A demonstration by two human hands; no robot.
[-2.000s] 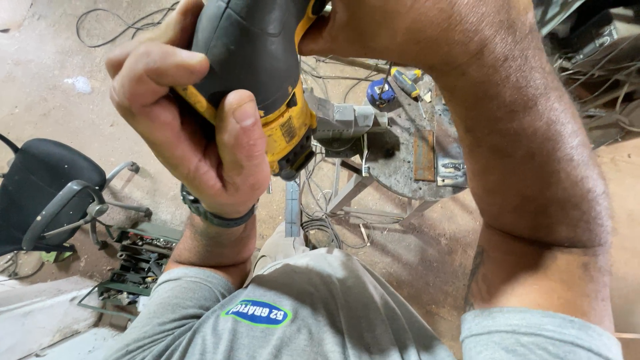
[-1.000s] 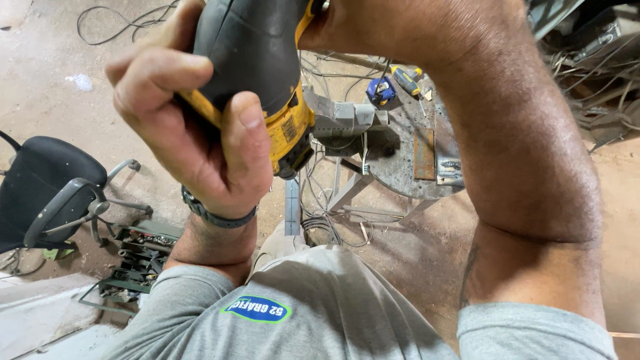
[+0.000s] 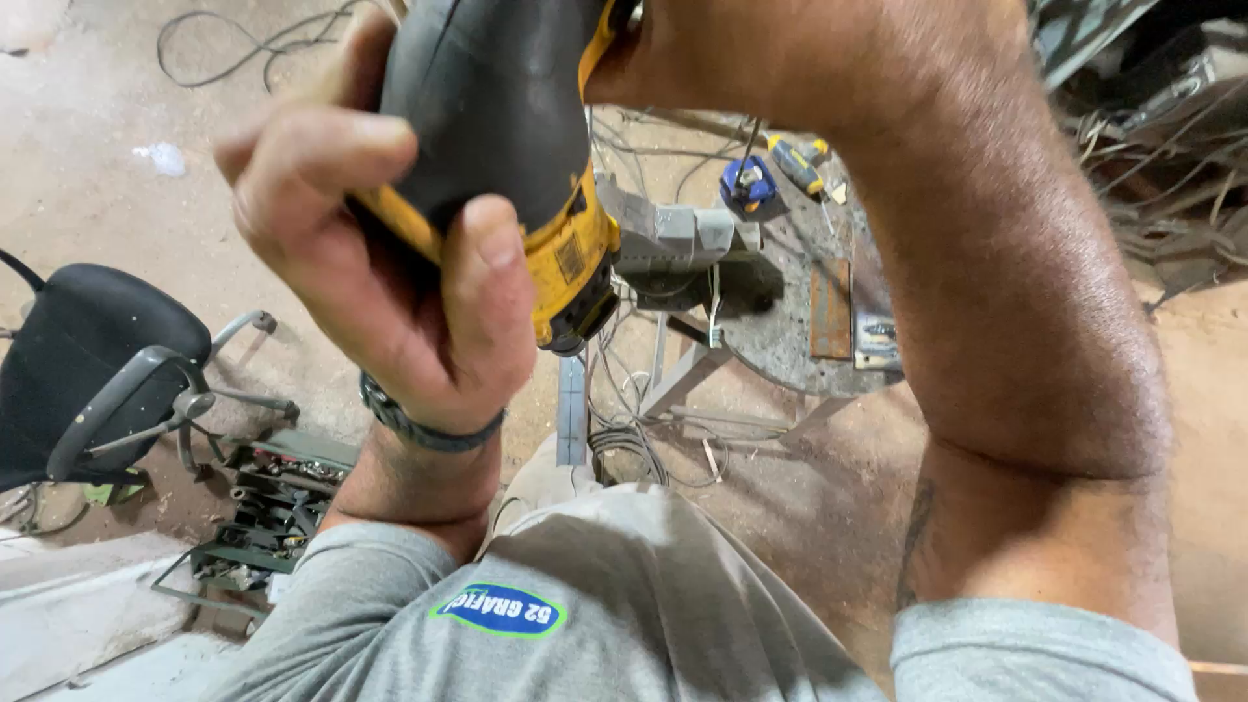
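A black and yellow power tool [image 3: 497, 127] is held up close to the camera, its yellow end pointing down. My left hand [image 3: 390, 253] wraps around its body from the left, thumb in front, with a dark watch strap at the wrist. My right hand [image 3: 741, 58] is at the upper right side of the tool; its fingers are hidden behind the tool and cut off by the frame's top edge. Beyond the tool, a grey bench vise [image 3: 682, 234] stands on a round metal table [image 3: 780, 336]. A grey metal bar [image 3: 572, 409] shows below the tool, in front of my shirt.
On the round table are a blue tool [image 3: 749, 187], a yellow and grey screwdriver [image 3: 795, 164] and a rusty metal plate [image 3: 831, 307]. A black office chair [image 3: 107, 361] and an open metal toolbox [image 3: 283, 497] are at the left. Coiled cables [image 3: 629, 444] lie beneath the vise.
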